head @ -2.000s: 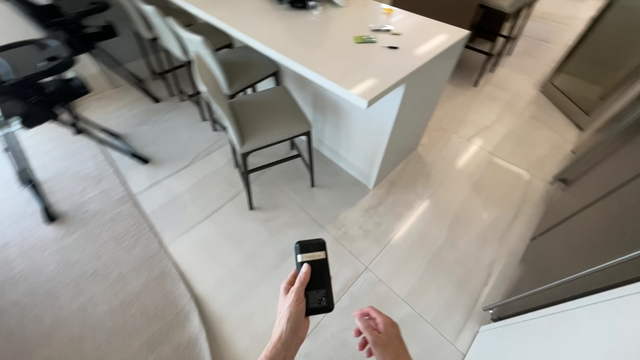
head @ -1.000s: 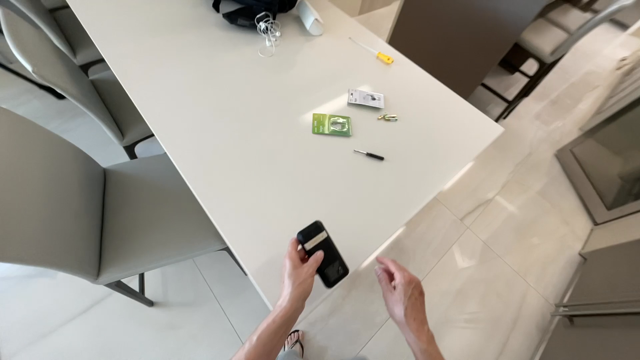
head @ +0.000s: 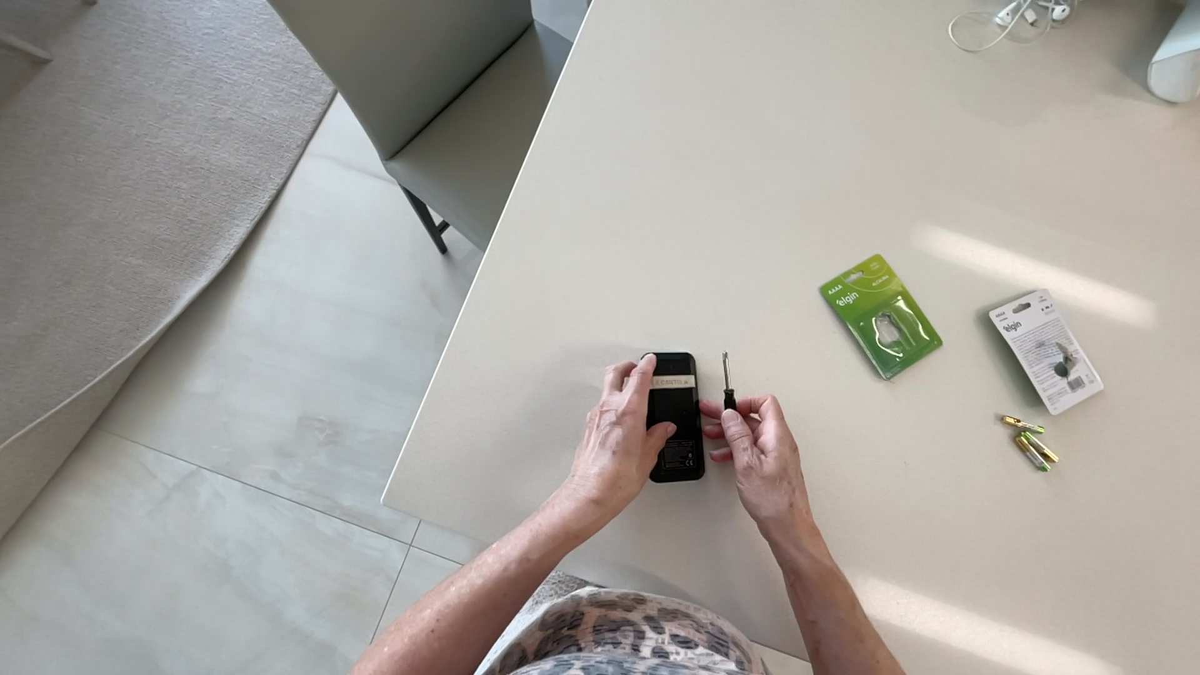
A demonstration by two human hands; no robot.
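A black handheld electronic device (head: pixel 677 412) with a pale label strip lies back up on the light countertop (head: pixel 750 187). My left hand (head: pixel 614 441) grips its left side, fingertips near the top edge and thumb on its back. Just right of the device, my right hand (head: pixel 757 450) pinches the black handle of a small screwdriver (head: pixel 727 375), its metal shaft pointing away from me. Several small batteries (head: pixel 1033 448) lie together at the right. Above them is a white blister card (head: pixel 1046 352), with a green Elgin blister card (head: pixel 881 317) to its left.
White wired earphones (head: pixel 1017 17) lie at the far edge of view, and a white object (head: pixel 1177 61) stands at the upper right corner. A grey upholstered chair (head: pixel 478 122) is beside the counter's left edge. A rug (head: pixel 141 169) covers floor farther left.
The device, held in the left hand earlier, now rests on the counter under that hand. The right hand, empty before, has taken hold of the screwdriver that lay on the counter. The view has shifted.
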